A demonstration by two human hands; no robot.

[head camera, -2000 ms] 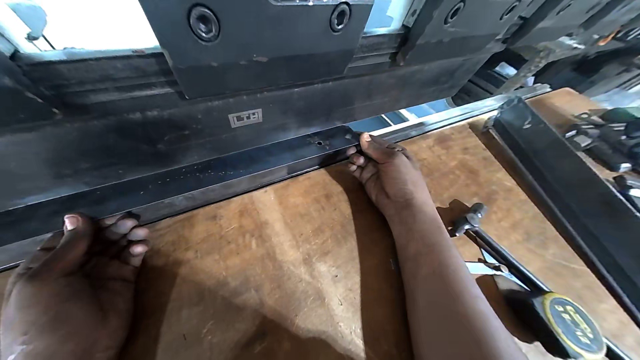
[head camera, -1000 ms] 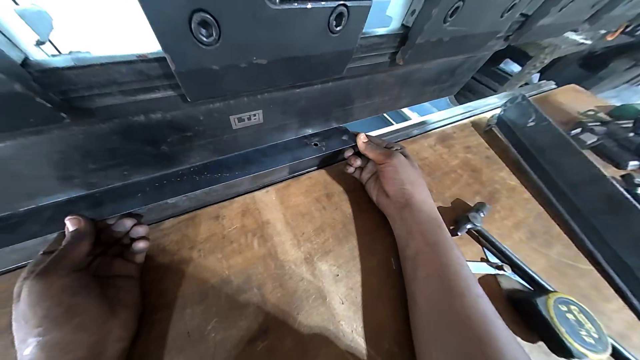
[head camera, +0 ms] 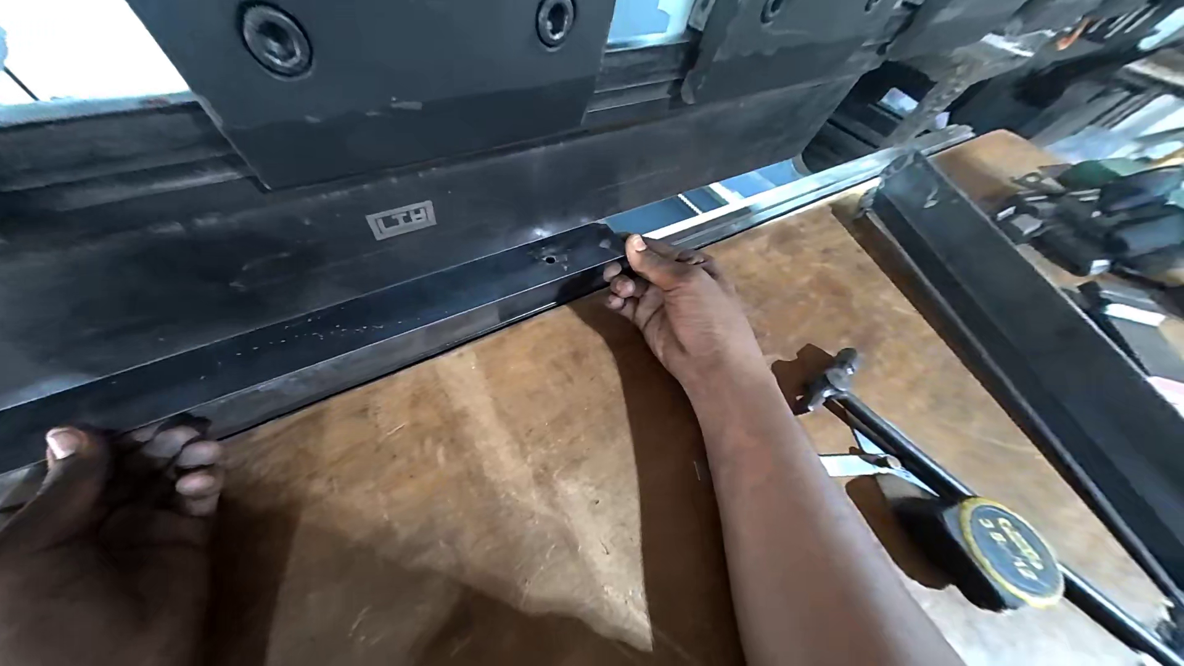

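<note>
A long dark metal bar with a small hole [head camera: 444, 301] lies along the foot of a black machine beam, probably of a press brake. My right hand [head camera: 680, 301] grips its right end, thumb on top and fingers curled under the front edge. At the lower left, my left hand [head camera: 120, 518] holds the same bar by its front edge, thumb up; part of that hand is in dark shadow. Between the two hands, the bar's front face runs along the edge of the brown worktop [head camera: 481, 462].
Right of my forearm lie a hammer [head camera: 837, 379] and a black and yellow tape measure [head camera: 1008, 553]. A dark metal channel [head camera: 1027, 342] slants across the right side, with dark tools [head camera: 1110, 213] beyond it. Bolted machine blocks [head camera: 416, 83] hang above the bar.
</note>
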